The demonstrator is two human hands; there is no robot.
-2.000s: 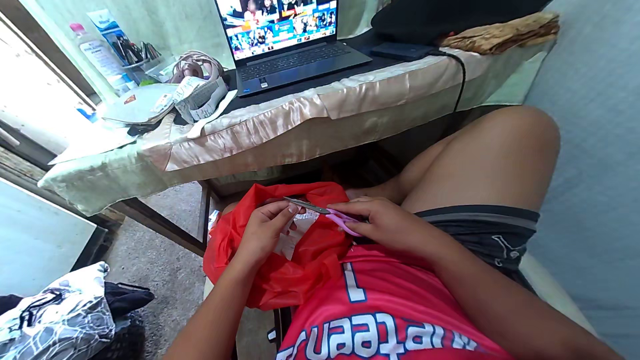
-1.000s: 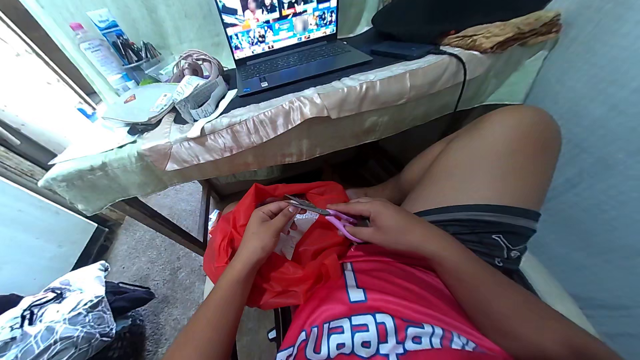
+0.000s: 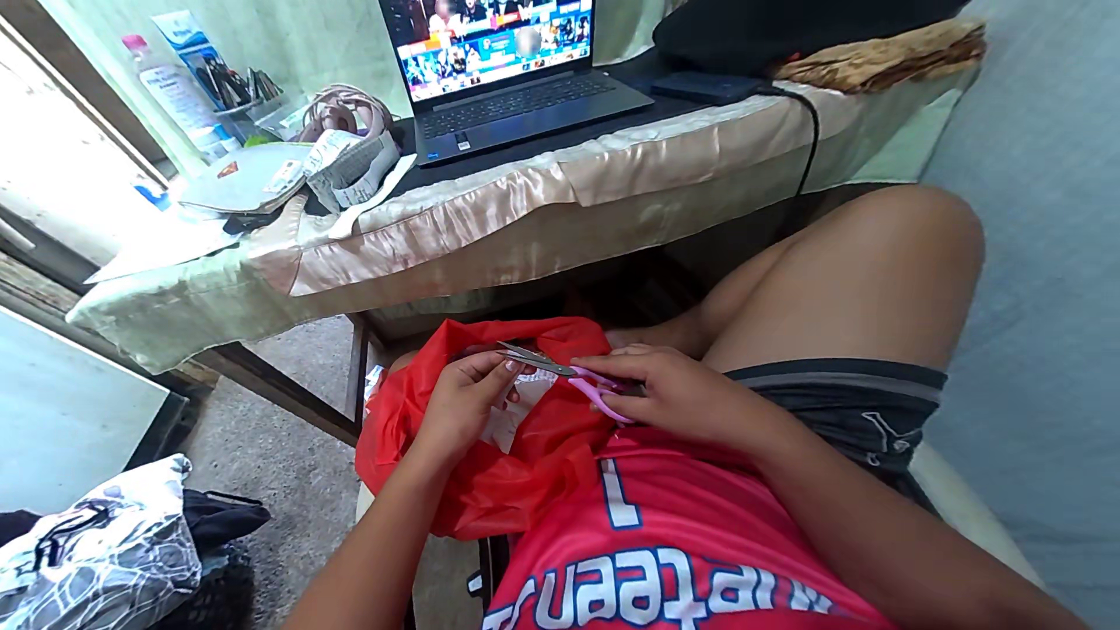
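Observation:
My right hand (image 3: 669, 389) holds a pair of scissors (image 3: 560, 367) by its pink-purple handles, the metal blades pointing left and slightly parted. At the blade tips, the thumb and fingers of my left hand (image 3: 472, 394) are pinched together; what they pinch is too small to tell. Beneath both hands a red plastic bag (image 3: 499, 490) lies open in my lap. Inside it some white material with print (image 3: 516, 411) shows, partly covered by my left hand and the bag's folds.
Ahead stands a cloth-covered table (image 3: 490, 236) with an open laptop (image 3: 525, 105), a roll of printed strips (image 3: 350, 166), a plastic bottle (image 3: 179, 96) and a folded brown cloth (image 3: 884, 57). A black cable (image 3: 814, 140) hangs over its edge. Clothes (image 3: 114, 542) lie in a pile at lower left.
The scissors' handles and the fingers of my right hand have shifted slightly. My left hand stays in about the same place over the red bag.

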